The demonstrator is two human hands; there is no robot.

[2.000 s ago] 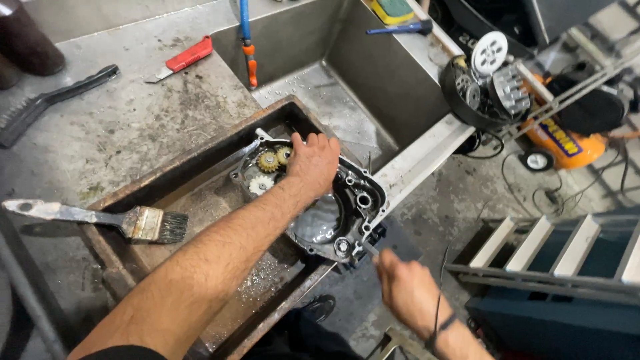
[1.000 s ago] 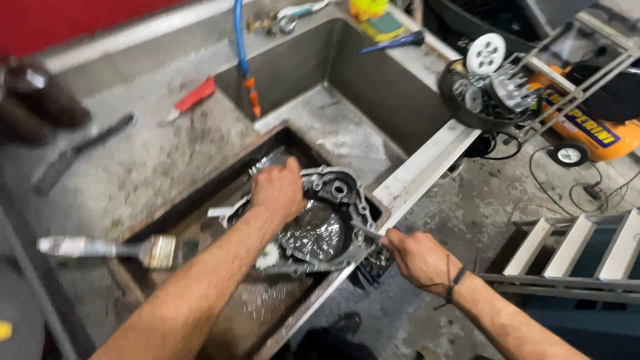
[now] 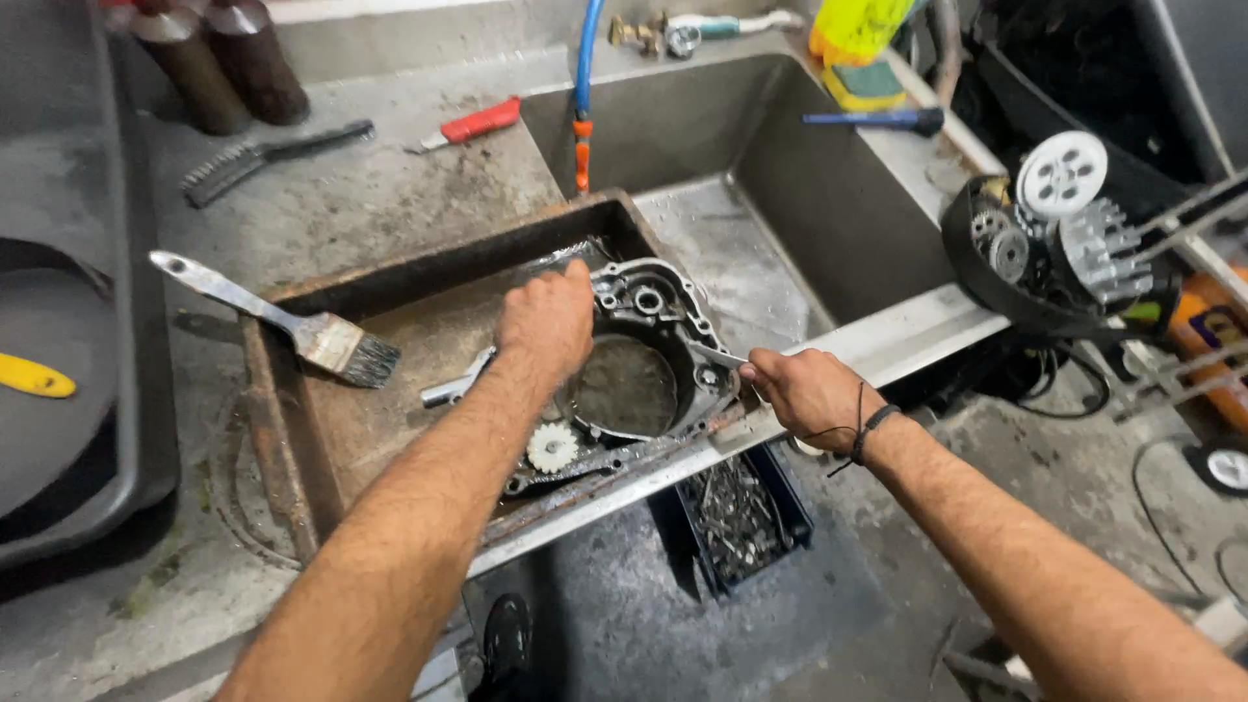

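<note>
A metal engine casing with a large round opening lies in a rusty metal tray at the sink's edge. My left hand grips the casing's upper left side; its fingertips are partly hidden. Between the fingers of my right hand is a thin flat metal blade, its tip against the casing's right rim. A white plastic gear sits at the casing's lower left. The paintbrush rests across the tray's left wall, bristles inside.
Behind the tray is a steel sink with a blue hose. A red-handled knife and a wire brush lie on the counter. At right stands a black bowl of engine parts. Below the edge is a bin of small metal pieces.
The casing has turned within the tray, its large opening now left of my right hand. My left hand has moved from the gears to the casing's other side. The view has shifted.
</note>
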